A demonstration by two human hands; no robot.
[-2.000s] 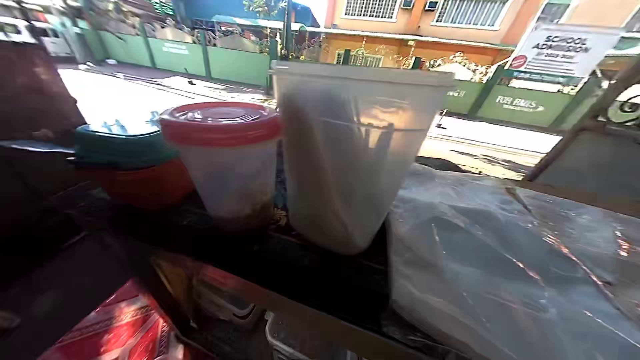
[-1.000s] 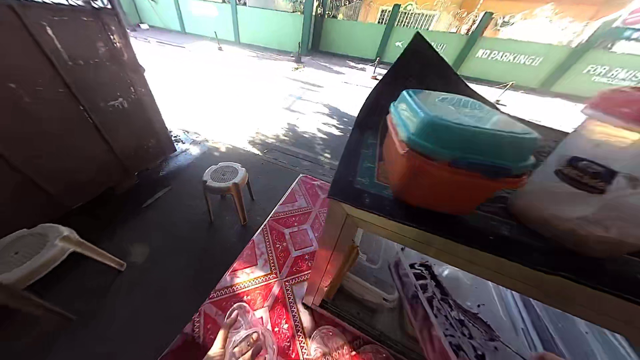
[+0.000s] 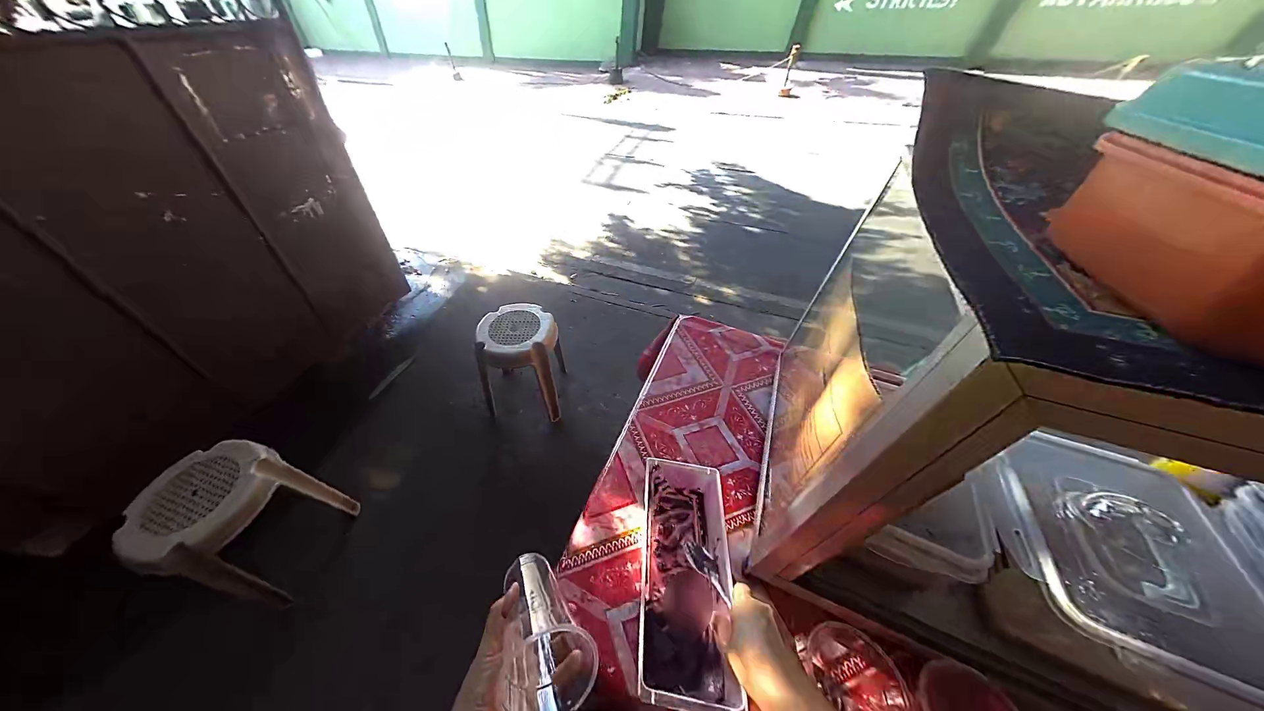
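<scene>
My left hand [image 3: 491,647] is closed around a clear plastic cup [image 3: 538,632] at the bottom centre, its round rim tilted toward me. Just right of it, a long pale plastic container [image 3: 648,583] with dark purple contents lies on the red patterned tablecloth [image 3: 706,425]. My right hand [image 3: 755,642] is at the container's right side, fingers closed on what looks like a metal utensil [image 3: 706,563] that reaches into the contents. Its handle is mostly hidden by the hand. More clear cups [image 3: 854,667] stand right of my right hand.
A wood-framed glass case [image 3: 889,434] borders the cloth on the right, with lidded clear tubs [image 3: 1126,553] inside. An orange container with a teal lid [image 3: 1175,237] sits on top. Plastic stools [image 3: 515,328] [image 3: 197,504] stand on the pavement at left, beside a dark metal gate [image 3: 168,217].
The view has swung left and down. The dark-filled container, earlier inside the case, is now on the tablecloth. My right hand has come out beside it.
</scene>
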